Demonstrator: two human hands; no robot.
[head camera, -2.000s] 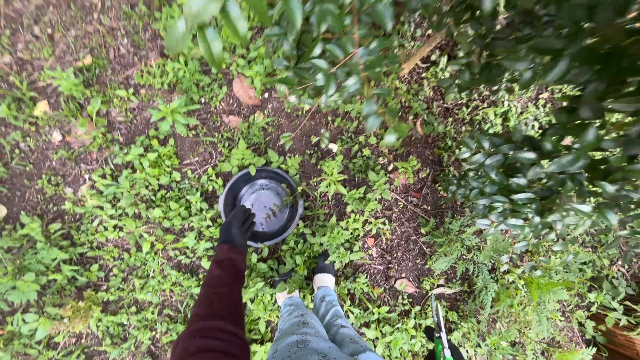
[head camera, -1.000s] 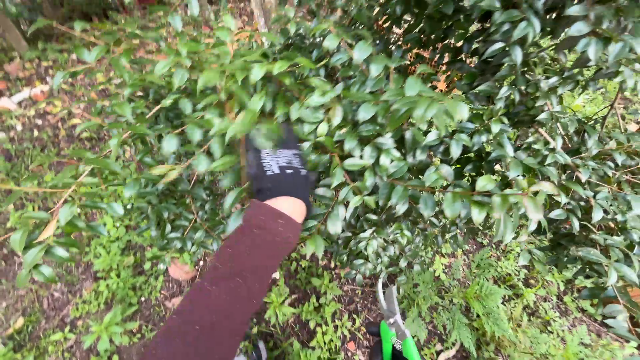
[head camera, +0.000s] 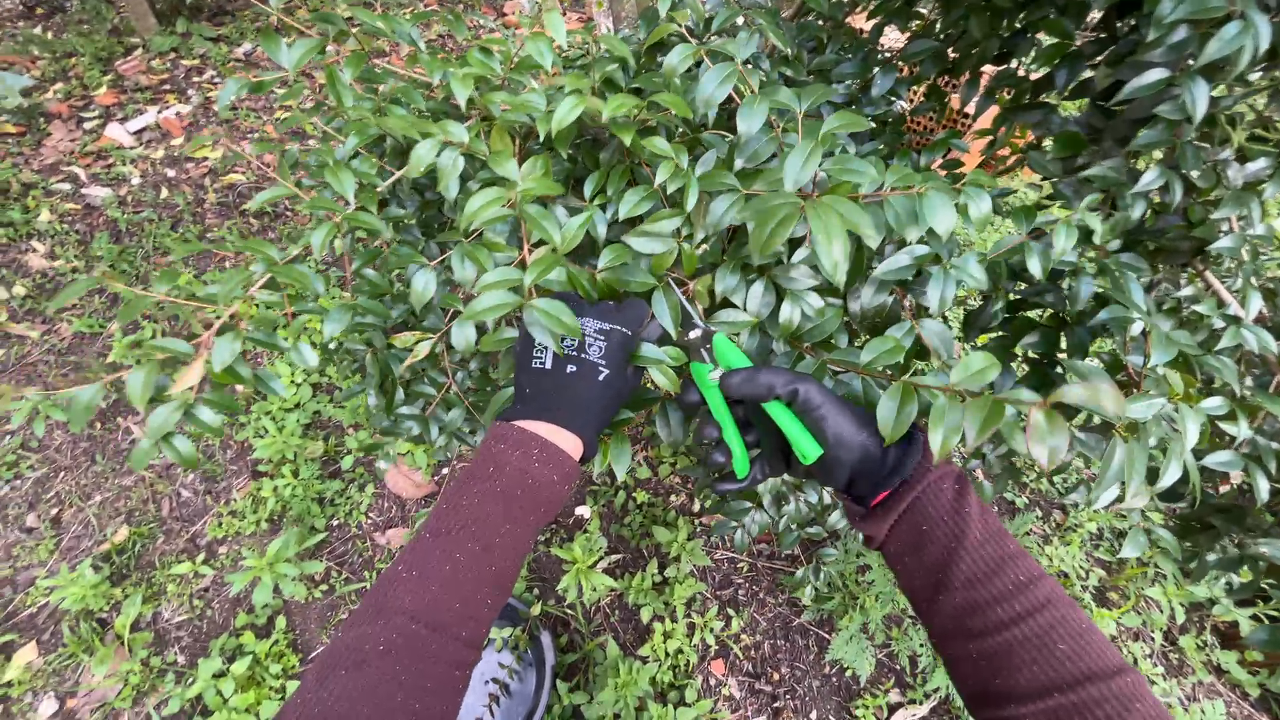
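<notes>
My left hand, in a black work glove, reaches into the leafy shrub; its fingertips are hidden by leaves, so what it grips cannot be told. Just right of it, my right hand, also gloved in black, holds green-handled pruning shears with the handles apart. The metal blades point up among the leaves beside the left hand, their tips partly covered by foliage.
Below the left forearm stands a black basin on the ground, partly hidden, with leafy cuttings in it. Thin branches reach out to the left. Weeds and dry leaves cover the soil. An orange, hole-patterned object shows behind the shrub.
The view has swung from the ground and basin to the shrub. My right hand has brought the shears up from the lower edge into the foliage, beside my left hand.
</notes>
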